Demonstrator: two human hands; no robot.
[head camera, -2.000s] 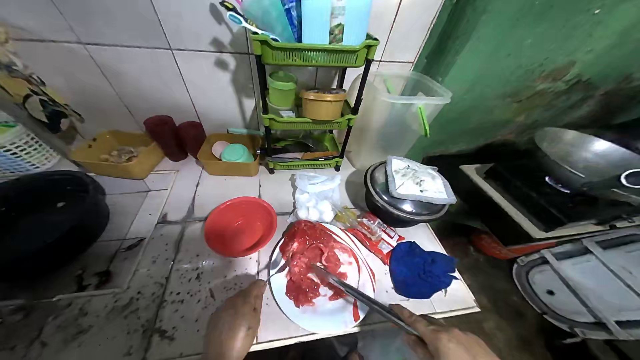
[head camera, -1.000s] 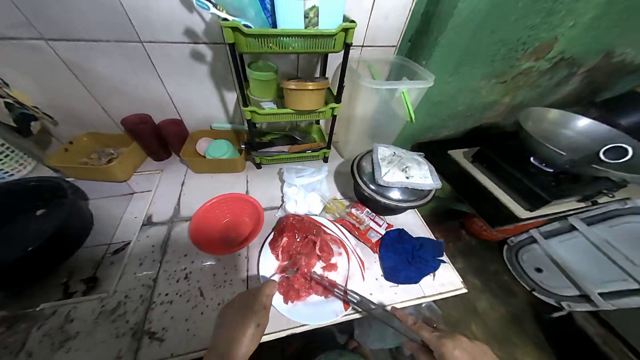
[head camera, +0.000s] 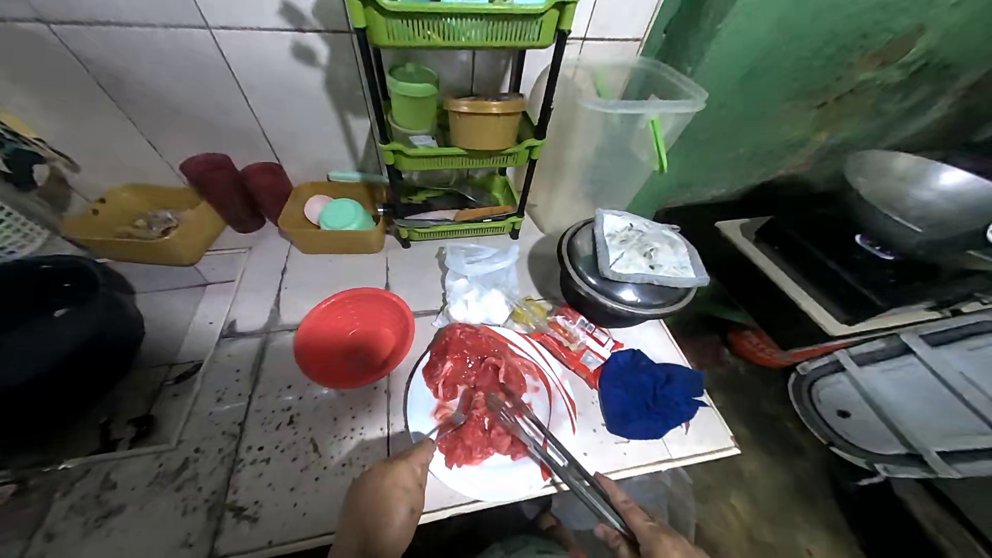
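Observation:
Slices of raw red meat (head camera: 477, 372) lie heaped on a white plate (head camera: 504, 484) near the counter's front edge. My left hand (head camera: 387, 492) grips a metal fork (head camera: 452, 422), its tines touching the meat from the left. With my right hand (head camera: 635, 519) I hold metal tongs (head camera: 566, 469), whose tips rest on the middle of the meat. Right of the plate lie a red and clear plastic packet (head camera: 577, 341) and a crumpled blue cloth (head camera: 651, 394). Behind the plate stands a clear plastic bag with white round things (head camera: 480, 291); a red plastic bowl (head camera: 354, 337) sits to its left.
A lidded dark pot (head camera: 589, 291) carries a tray-like packet (head camera: 647, 248). Behind stand a green tiered rack (head camera: 465, 159) and a clear bin (head camera: 604, 147). A wok (head camera: 914, 201) sits on the lit stove at right. Tan baskets (head camera: 333, 236) line the wall; a black vessel (head camera: 62, 333) is far left.
Both hands still hold the fork and the tongs at the meat. The tong tips have shifted slightly over the meat, and its slices lie a little differently.

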